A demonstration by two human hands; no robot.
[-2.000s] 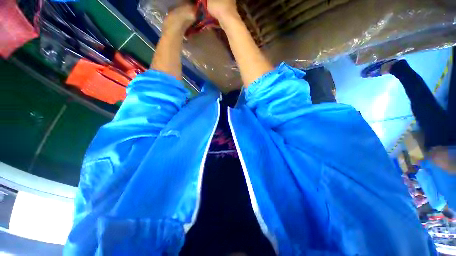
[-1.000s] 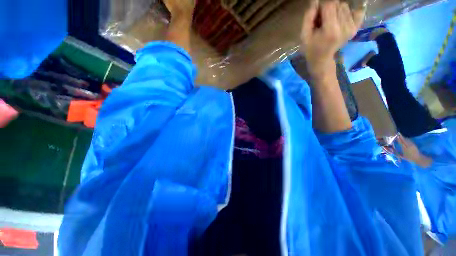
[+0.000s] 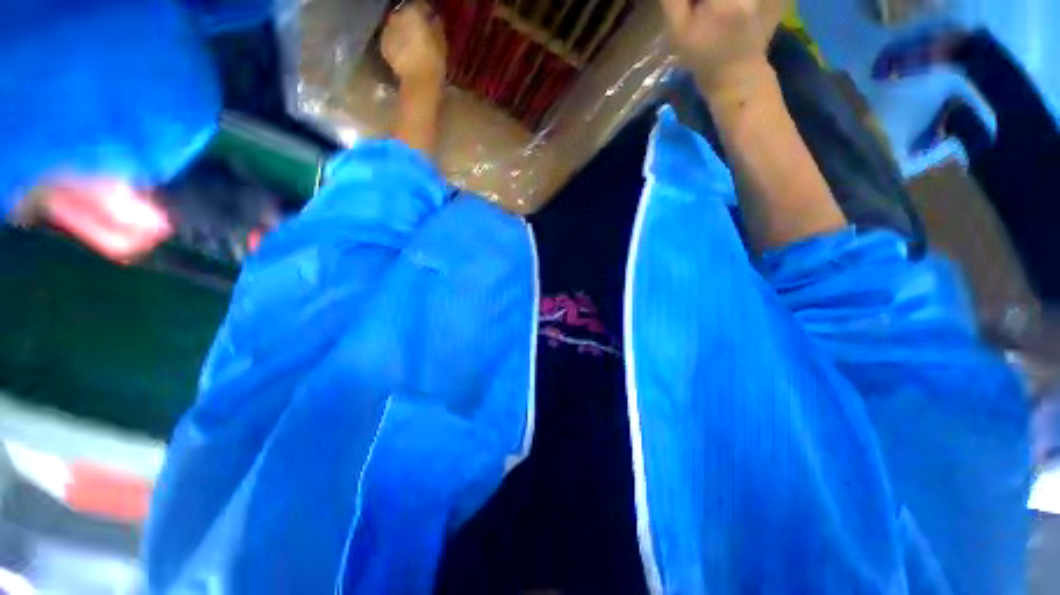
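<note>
An open brown carton (image 3: 474, 130) with a clear wrinkled liner (image 3: 610, 91) is at the top, cut off by the frame edge. Red bubble bags (image 3: 494, 56) stand in rows in its slots, and brown divider ribs (image 3: 572, 21) show beside them. My left hand (image 3: 415, 44) is at the carton's left side beside the red rows, fingers curled; whether it holds anything is unclear. My right hand (image 3: 727, 41) is over the carton's right side, partly cut off by the top edge and blurred; its grip is hidden.
A green-topped bench (image 3: 87, 331) lies at left. Another person's blue sleeve (image 3: 105, 93) reaches in at upper left, above a blurred pinkish-red shape (image 3: 110, 217). A red item (image 3: 110, 490) is at lower left. Dark-clothed limbs (image 3: 1009, 140) and blue floor show at upper right.
The carton shows more slots and red rows than two seconds ago. My hands have moved apart, the right one away from the red bag area. Another person's blue sleeve has entered at upper left.
</note>
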